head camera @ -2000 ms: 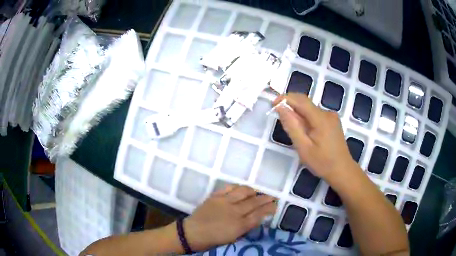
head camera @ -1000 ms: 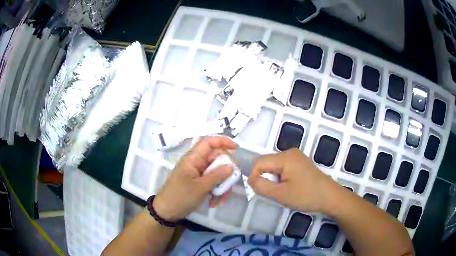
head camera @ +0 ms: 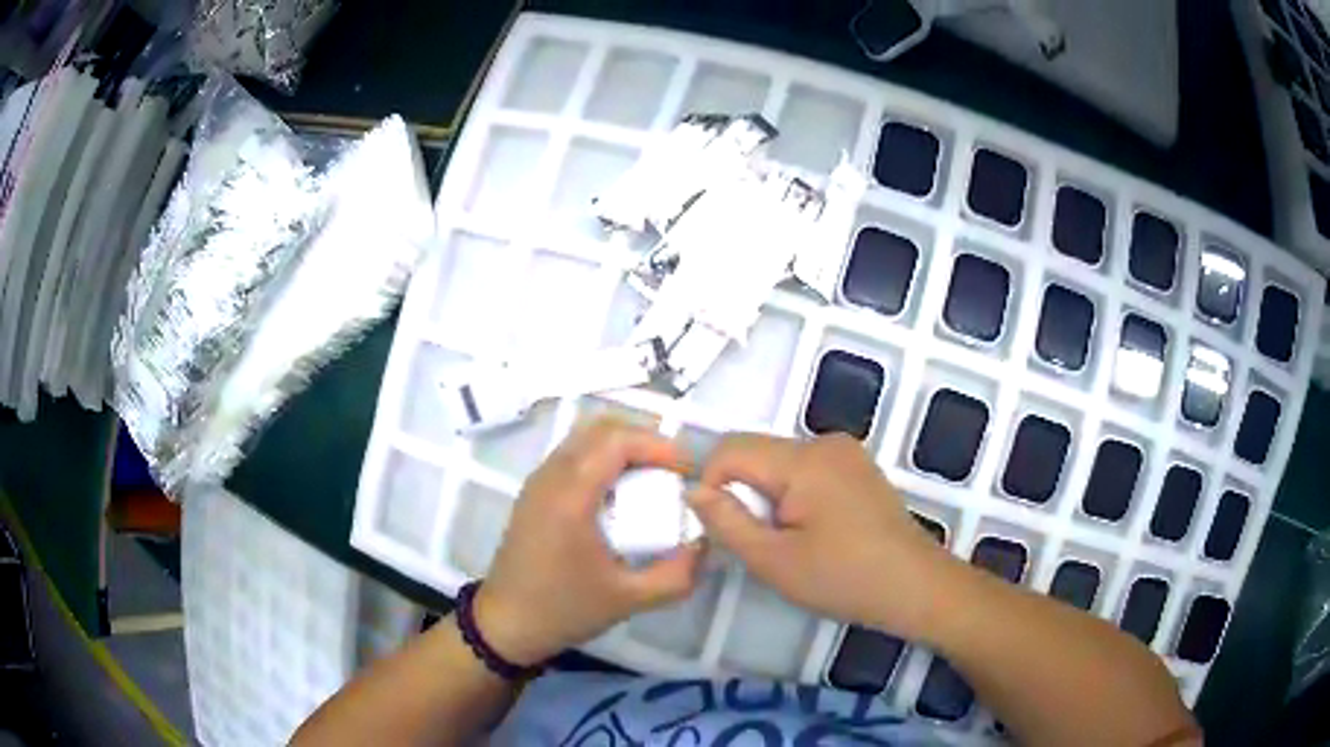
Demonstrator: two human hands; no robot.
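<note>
My left hand (head camera: 562, 547), with a dark beaded bracelet at the wrist, holds a pale watch body (head camera: 646, 512) over the lower middle of the tray. My right hand (head camera: 817, 525) meets it at the right edge and pinches a white strap (head camera: 747, 499), mostly hidden by the fingers. The white foam tray (head camera: 382, 423) has square pockets; those on the right hold dark-screened watch bodies (head camera: 950, 435). A pile of loose white straps (head camera: 729, 241) lies on the upper middle pockets, with more white straps (head camera: 547, 382) stretching to the left.
Left of the tray lies a clear-bagged strap bundle (head camera: 241, 292), beside stacked foam sheets (head camera: 66, 248). An empty tray (head camera: 270, 628) is at lower left. A foam block (head camera: 1109, 66) with a strapped watch (head camera: 890, 26) is beyond the tray. Another filled tray (head camera: 1298, 73) shows at upper right.
My left hand came up from the tray's near edge and took hold of a watch body. My right hand moved from the strap pile down to it with a strap; the two hands are now together.
</note>
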